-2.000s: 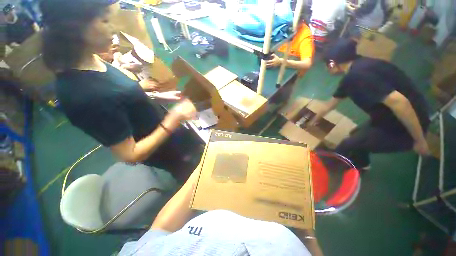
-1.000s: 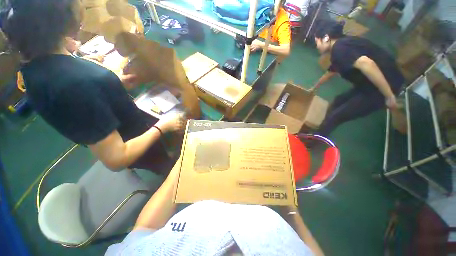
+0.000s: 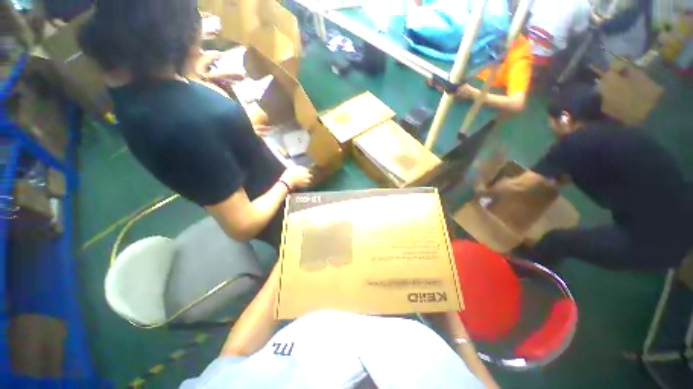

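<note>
A flat brown product box [image 3: 365, 254] with a dark picture and lettering is held level in front of my chest, its near edge against my pale shirt. My left forearm [image 3: 254, 315] runs up to its left side and my right forearm [image 3: 460, 334] to its near right corner. Both forearms lead to the box, and the fingers of both hands are hidden by it. The box is closed.
A person in a dark top [image 3: 197, 144] stands left at open boxes [image 3: 323, 152]. Closer are a grey chair [image 3: 205, 270] and a red stool [image 3: 486, 289]. A crouching person [image 3: 631, 182] reaches into an open carton [image 3: 517, 205]. Blue racking [image 3: 45, 266] stands at far left.
The view has swung so people, chair and stool sit further right. The box stays before my chest. The crouching person now bends lower with hands at the carton. The standing person's box flaps have shifted.
</note>
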